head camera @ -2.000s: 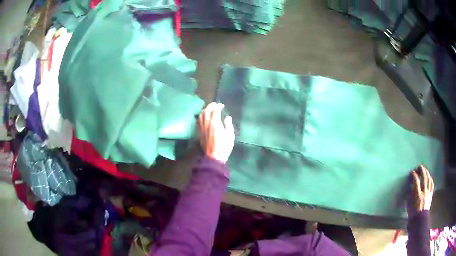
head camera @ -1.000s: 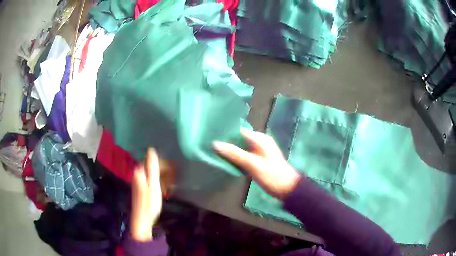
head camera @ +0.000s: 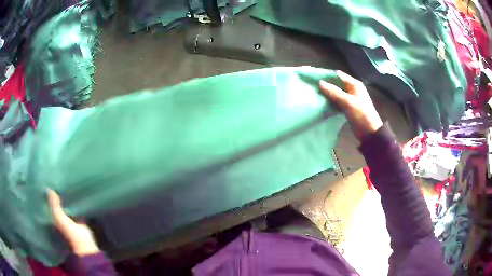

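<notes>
A long green cloth panel [head camera: 194,124] is stretched between my two hands above the table, blurred by movement. My left hand [head camera: 73,223] is at its near left corner, blurred, with the fingers at the cloth edge. My right hand [head camera: 353,99] pinches its right end between thumb and fingers. Below it lies another green panel [head camera: 291,156], flat along the table's near edge and mostly hidden by the held one. The pocket is not visible.
The cutter's dark metal base plate [head camera: 232,46] stands beyond the panel. A green stack [head camera: 62,59] lies far left, beside a loose green pile [head camera: 19,178]. Long green pieces [head camera: 399,38] hang at right. The dark table [head camera: 129,59] has a worn near edge.
The view has turned to the right. My hands have gone from the loose pile at left to holding a panel stretched out over the panel on the table.
</notes>
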